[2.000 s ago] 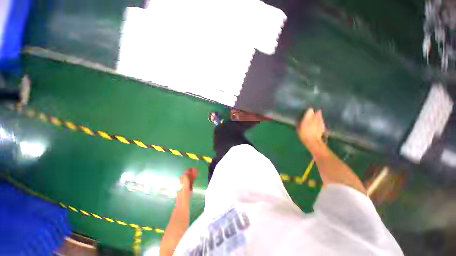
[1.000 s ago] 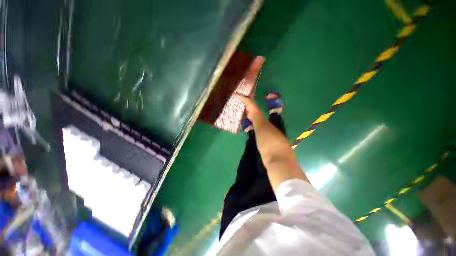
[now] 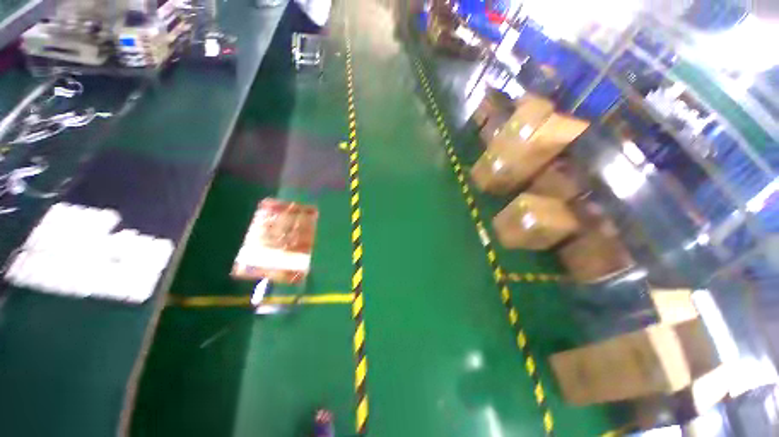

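No hand of mine is in view. A stool with a reddish-brown rectangular seat (image 3: 278, 239) stands on the green floor beside the bench, with a bright patch across the seat's near part. White pieces (image 3: 90, 256) lie packed together on the dark green-topped bench (image 3: 77, 358) at the left. A small dark and pale shape, perhaps my foot, shows at the bottom edge. The picture is blurred.
Yellow-black tape lines (image 3: 357, 256) run along the floor. Several brown cartons (image 3: 534, 224) stand at the right, one large carton (image 3: 619, 363) nearer. Pale cables (image 3: 60, 124) and equipment (image 3: 128, 38) lie on the bench's far left. Another stool (image 3: 306, 51) stands farther along.
The view has swung up and along the aisle. My arm, seen reaching to the reddish-brown stool one second ago, has left the picture. The stool now stands apart from any hand.
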